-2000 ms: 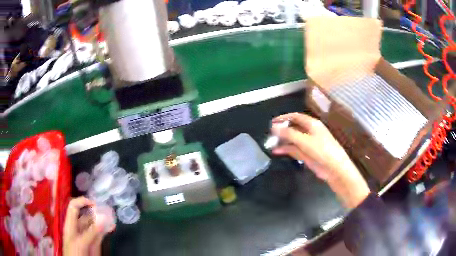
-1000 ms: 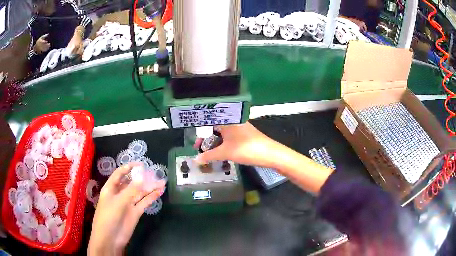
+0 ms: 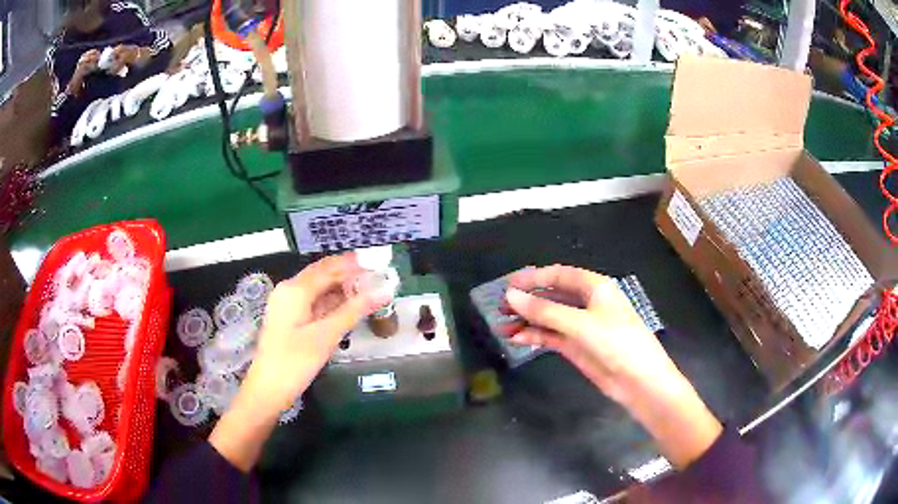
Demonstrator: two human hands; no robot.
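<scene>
The green pneumatic press [image 3: 369, 212] stands in front of me, its pale ram tip [image 3: 374, 258] above the brass post [image 3: 384, 323] on the metal plate [image 3: 394, 335]. My left hand [image 3: 313, 313] holds a translucent plastic gear [image 3: 372, 290] between thumb and fingers, just under the ram and over the post. My right hand [image 3: 581, 330] is over the grey-blue pad [image 3: 489, 295], thumb and fingertips close together. Whether it holds something small cannot be told.
A red basket of gears [image 3: 158, 295] is at left, with loose gears [image 3: 228, 313] beside the press. Bearing stacks [image 3: 642, 303] and an open carton of bearings [image 3: 679, 219] are at right. A person [image 3: 103, 59] sits across the green conveyor [image 3: 551, 123]. Orange-red coiled hoses [image 3: 866, 69] hang at right.
My left hand has moved right with a gear, from the loose pile to under the ram. My right hand has left the press and moved right over the pad.
</scene>
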